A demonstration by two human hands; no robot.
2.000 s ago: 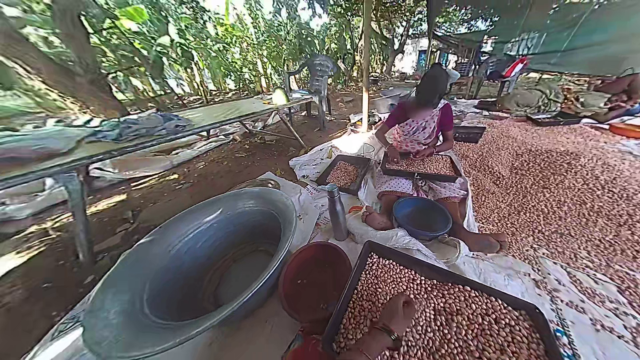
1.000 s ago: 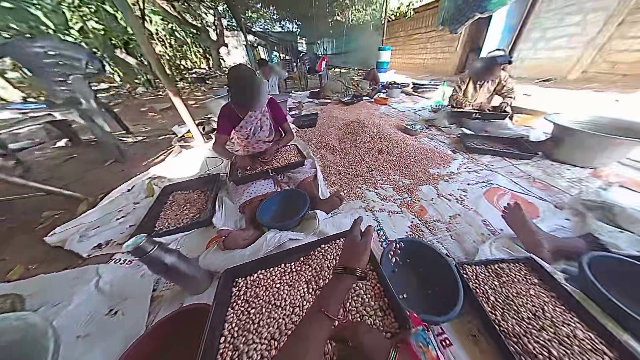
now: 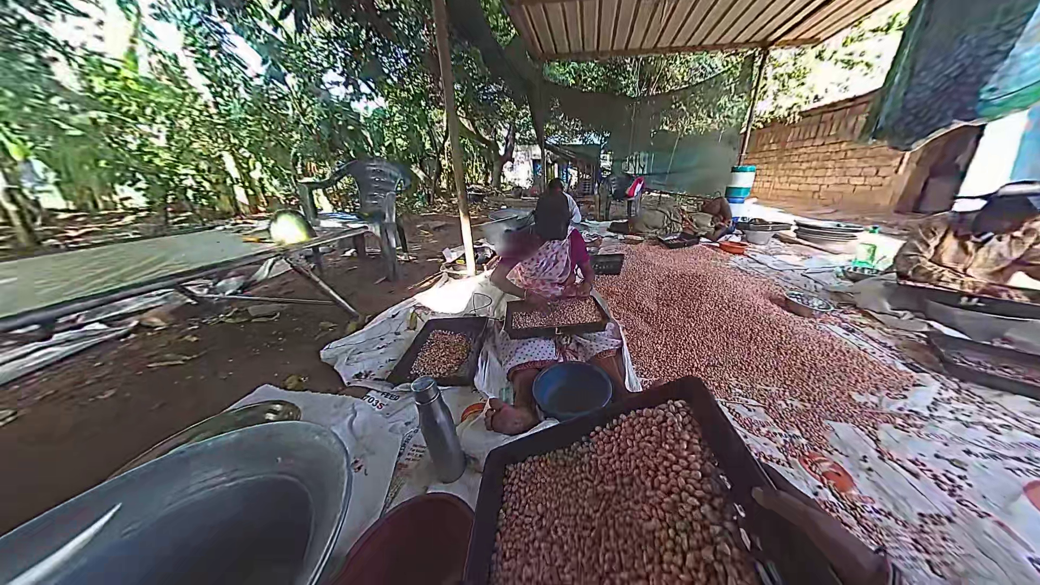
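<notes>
A black tray full of small reddish-brown nuts or seeds lies close in front of me, its right side raised. My right hand grips the tray's right side, thumb at the rim and other fingers hidden. My left hand is out of view. Left of the tray are a dark red tub, a steel bottle standing upright, and a large metal basin. A blue bowl sits just beyond the tray.
A seated person ahead works over another tray, with a further tray alongside. A wide heap of nuts spreads over the sheets. Another person sits at the right. A long table and a wooden post stand leftward.
One second ago one hand was raised over the nuts and another was low at the tray's near right; now my right hand holds the tray's right side. The view has swung left.
</notes>
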